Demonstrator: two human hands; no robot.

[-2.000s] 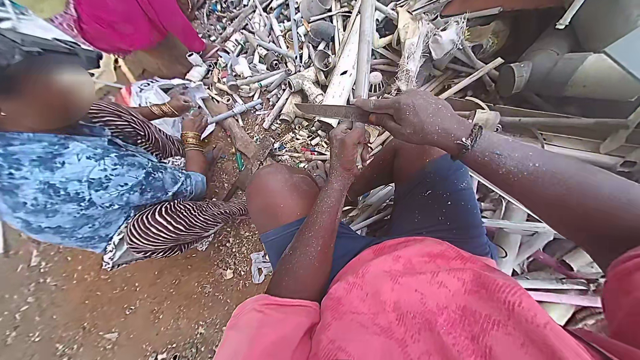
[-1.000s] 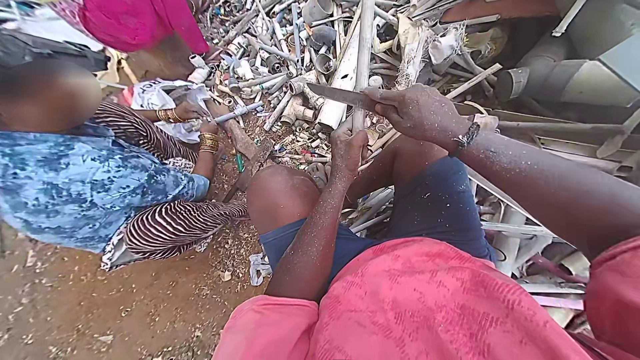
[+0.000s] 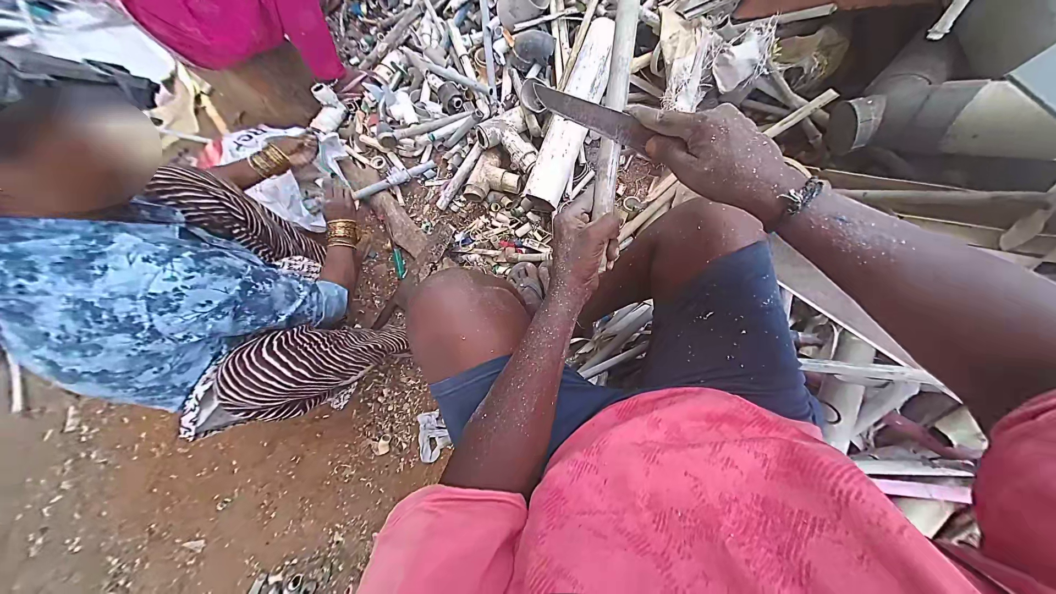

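My left hand is closed around the lower end of a long, pale plastic pipe, which points away from me between my knees. In my right hand is a knife with a broad metal blade; its handle is hidden by my fingers. The blade lies across the pipe above my left hand, its tip to the left. Whether the edge touches the pipe, I cannot tell. Pale shavings cling to both forearms. Beyond the pipe rests a thicker white pipe.
A heap of scrap plastic pipes and fittings fills the ground ahead. At the left sits a co-worker, holding a thin grey pipe near a wooden piece. Another person in pink is further off. Large grey pipes lie at the upper right.
The knife has gone from lying low across the pipe near my left hand to a raised, tilted angle further up. My left hand has moved down a little, still around the pipe.
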